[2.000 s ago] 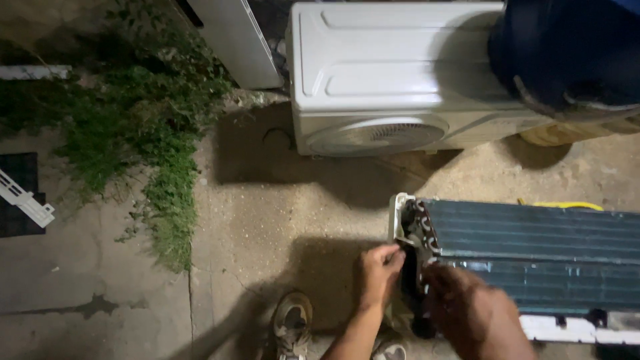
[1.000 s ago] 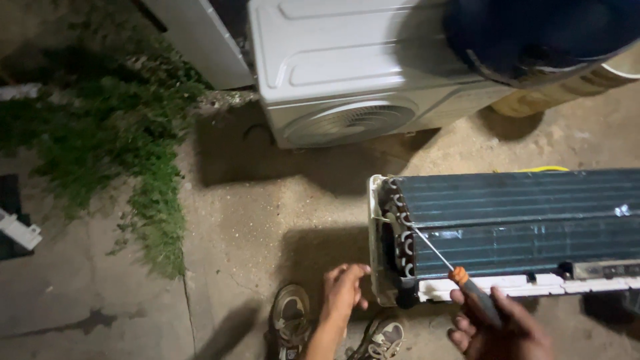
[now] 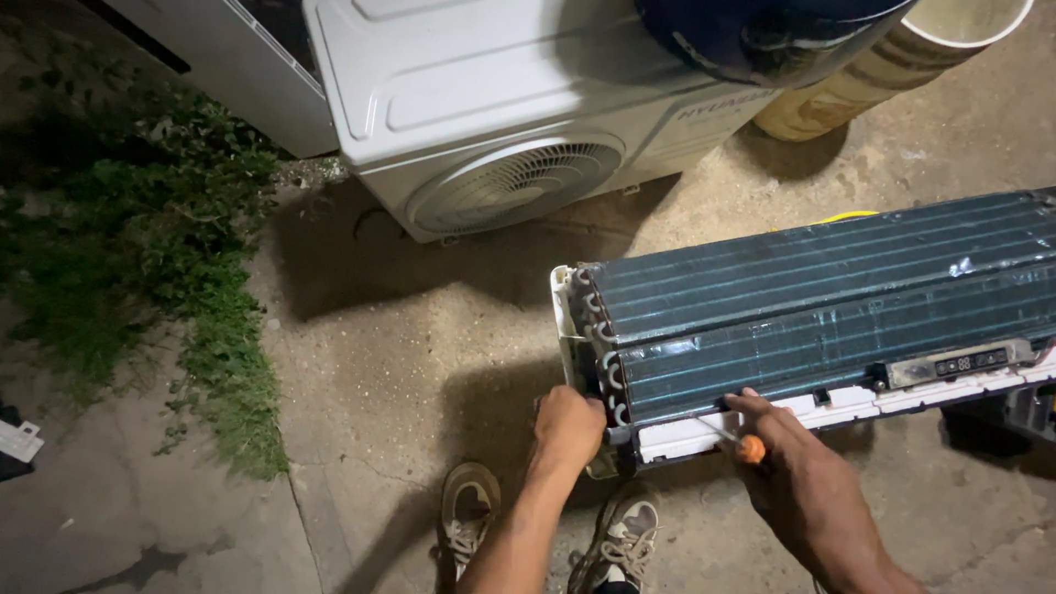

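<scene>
An air conditioner's indoor unit without its cover shows a dark finned evaporator coil [image 3: 808, 313], with bent copper-type tube ends [image 3: 609, 355] along its left end. My left hand [image 3: 569, 429] is curled at the white plastic end frame [image 3: 563, 309], at the lower left corner; its fingertips are partly hidden. My right hand [image 3: 796, 478] holds a screwdriver [image 3: 749, 449] with an orange-tipped handle, its shaft pointing up and left over the white front strip [image 3: 676, 439]. The right fingertips rest near the coil's lower edge. A small display module [image 3: 957, 363] sits to the right of that hand.
A white outdoor unit [image 3: 462, 82] with a round fan grille [image 3: 520, 186] stands behind. On it is a dark blue container [image 3: 775, 33]; a stained bucket [image 3: 858, 82] stands beside it. Green weeds [image 3: 206, 355] grow at left. My shoes [image 3: 631, 536] are below the coil unit's left end.
My left hand has moved up to the unit's lower left corner. The screwdriver, which pointed at the tube ends one second ago, is now lower, over the white strip.
</scene>
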